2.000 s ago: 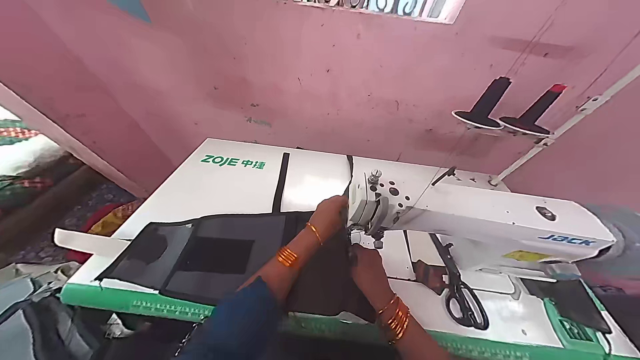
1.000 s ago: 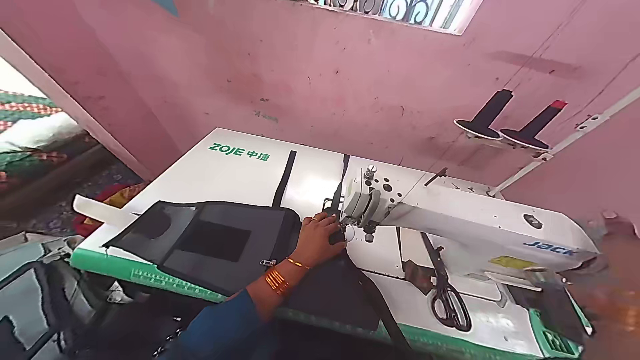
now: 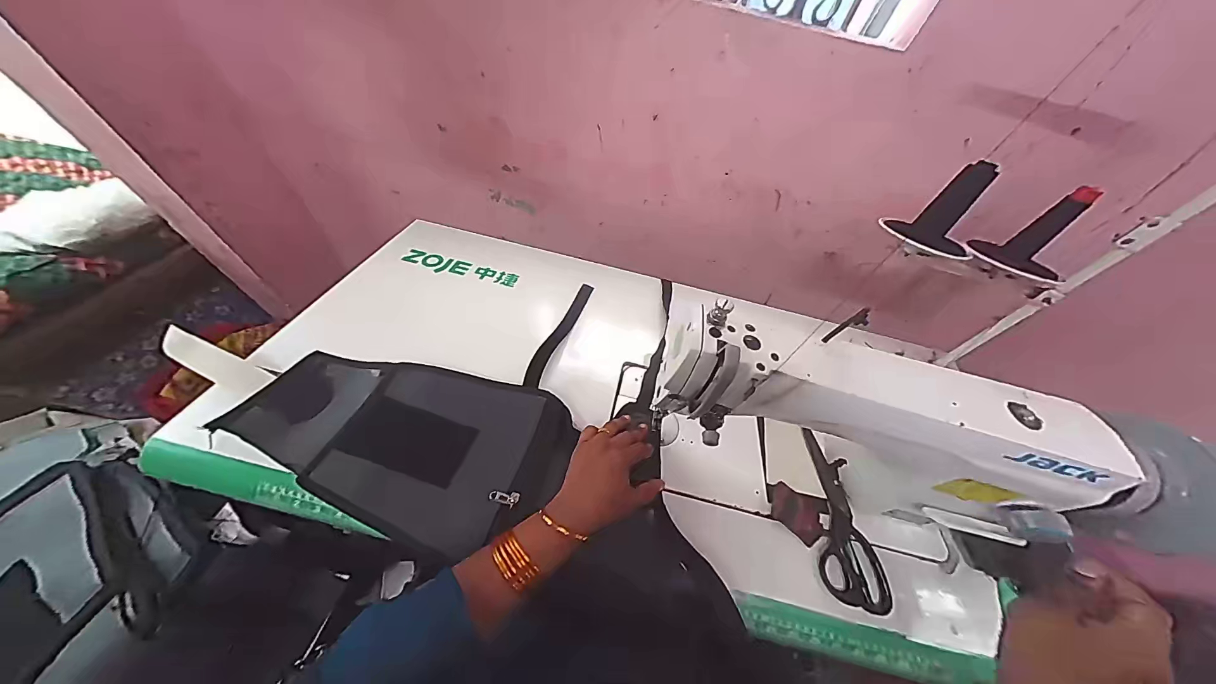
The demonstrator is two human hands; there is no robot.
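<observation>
A white Jack sewing machine (image 3: 883, 437) stands on a white table. My left hand (image 3: 608, 475), with gold-coloured bangles at the wrist, presses its fingertips on black fabric (image 3: 560, 465) beside the presser foot (image 3: 657, 418). That fabric belongs to a dark flat piece with a zipper pull (image 3: 505, 497), spread to the left. A narrow black strip (image 3: 664, 332) runs back from the needle area; another black strap (image 3: 559, 334) sticks up from the piece. My right hand (image 3: 1088, 627), blurred, is at the lower right by a dark blurred object; its grip is unclear.
Black-handled scissors (image 3: 855, 570) lie right of the needle area, beside a dark red scrap (image 3: 798, 511). Two black thread cones (image 3: 950, 209) (image 3: 1035, 233) stand behind the machine. More dark and grey pieces (image 3: 57, 541) are heaped at the lower left. A pink wall (image 3: 570, 123) rises behind the table.
My right hand has left the fabric by the needle, reached the machine's right end, and is now lower there. My left hand stays at the fabric near the presser foot.
</observation>
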